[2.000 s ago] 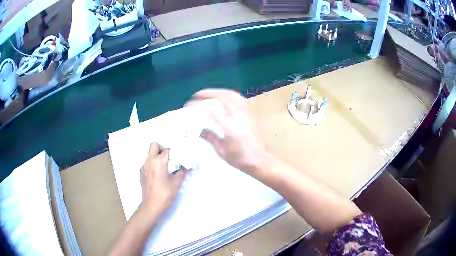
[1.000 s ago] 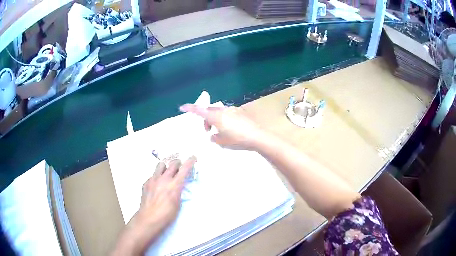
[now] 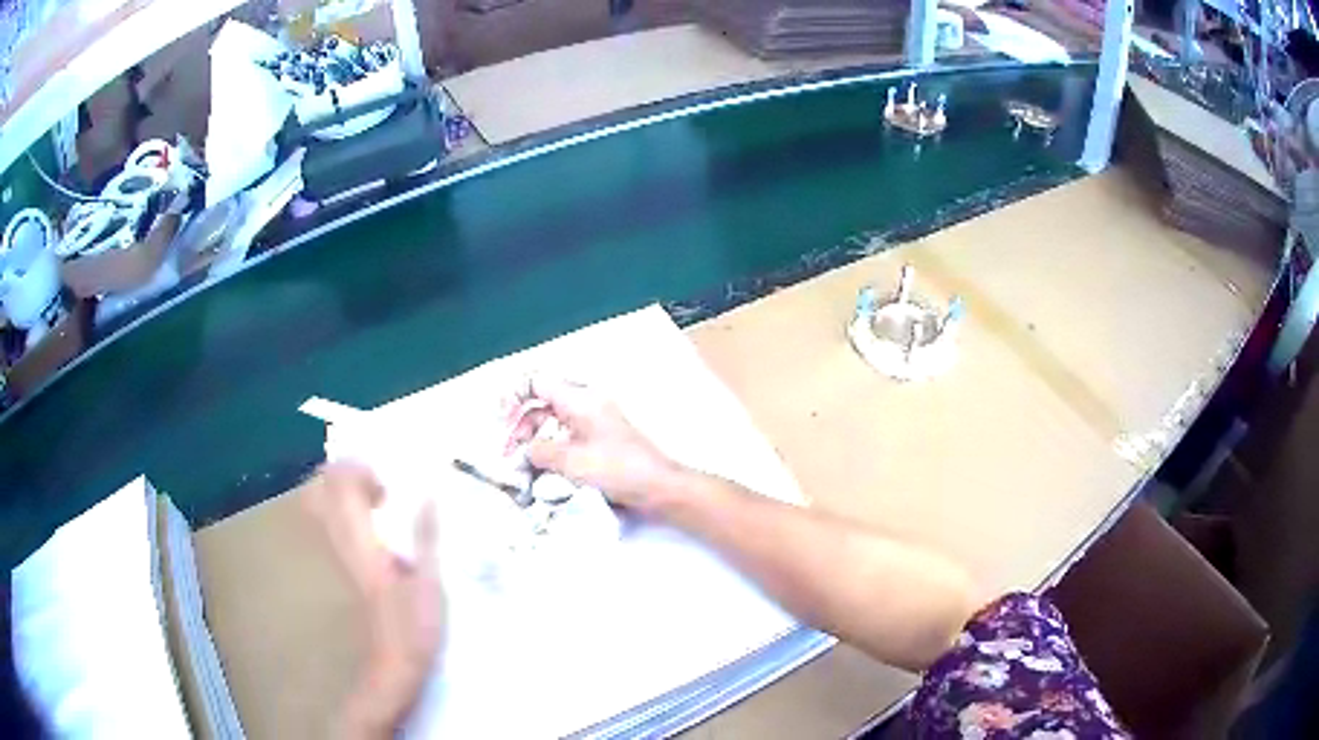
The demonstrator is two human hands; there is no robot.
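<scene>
A large stack of white wrapping paper (image 3: 694, 578) lies in front of me on the cardboard-covered bench. A metal fitting (image 3: 547, 499), partly hidden by paper and fingers, lies on the top sheet. My right hand (image 3: 579, 441) is bent over its far side, fingers curled on it and the paper. My left hand (image 3: 379, 542) is blurred at the left of the stack, at a raised edge of white paper; its grip is unclear. An unwrapped round metal fitting (image 3: 907, 343) with upright posts, some tips bluish, stands on the bench to the right.
A dark green conveyor (image 3: 579, 217) runs behind the bench, with another fitting (image 3: 916, 113) on it. A second paper stack (image 3: 94, 622) is at the left. Flat cardboard sheets (image 3: 1208, 174) lie at the bench's far right. A brown carton (image 3: 1164, 614) is below the bench edge.
My left hand has moved left from the fitting to the paper's left side. My right hand has come down from the paper's far edge onto the fitting.
</scene>
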